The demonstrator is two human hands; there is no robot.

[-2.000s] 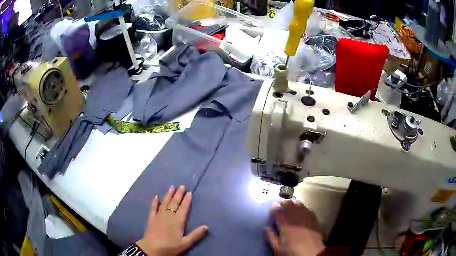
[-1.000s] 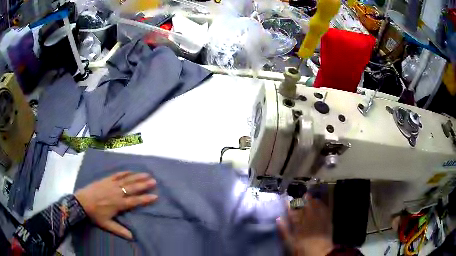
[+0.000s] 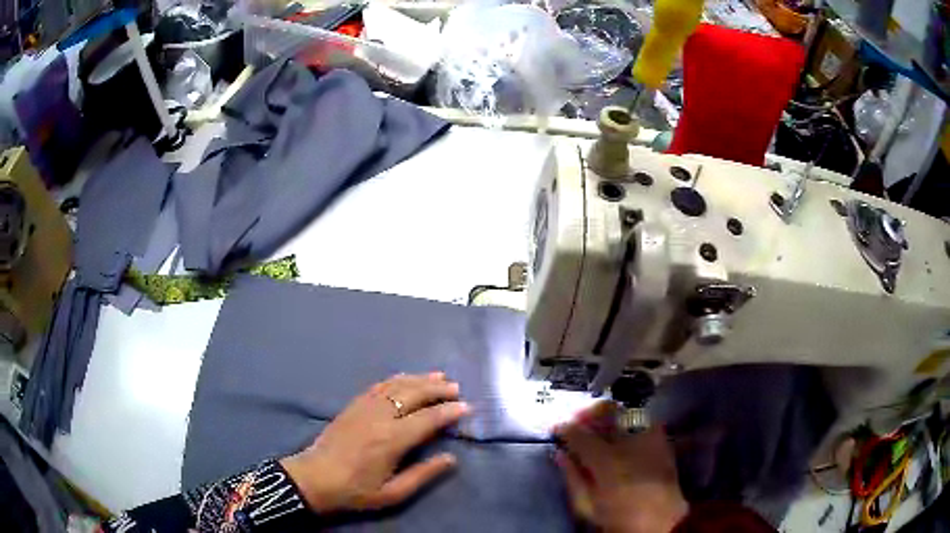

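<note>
A grey-blue garment panel point(image 3: 313, 359) lies on the white table, with a seam or fold running across it towards the needle area. Part of the same cloth shows under the machine arm at right. My left hand point(image 3: 380, 448) rests flat on the panel, fingers apart, a ring on one finger. My right hand point(image 3: 620, 468) is at the cloth just below the needle area, partly behind the presser parts and blurred; its fingertips touch the cloth near the seam. The cream sewing machine head point(image 3: 667, 281) stands at right, its lamp lighting the cloth.
A heap of cut pieces point(image 3: 302, 156) lies at left rear, narrow strips point(image 3: 68, 344) at far left, a yellow-green patterned strip point(image 3: 167, 288) beside them. A red block point(image 3: 734, 94) stands behind the head. Scissors-like orange loops point(image 3: 883, 468) lie at right. A second machine point(image 3: 36, 250) is at far left.
The panel has been turned and shifted, uncovering the table behind it. My left hand moved left, then back right towards the needle. Cloth now covers the black strip under the arm.
</note>
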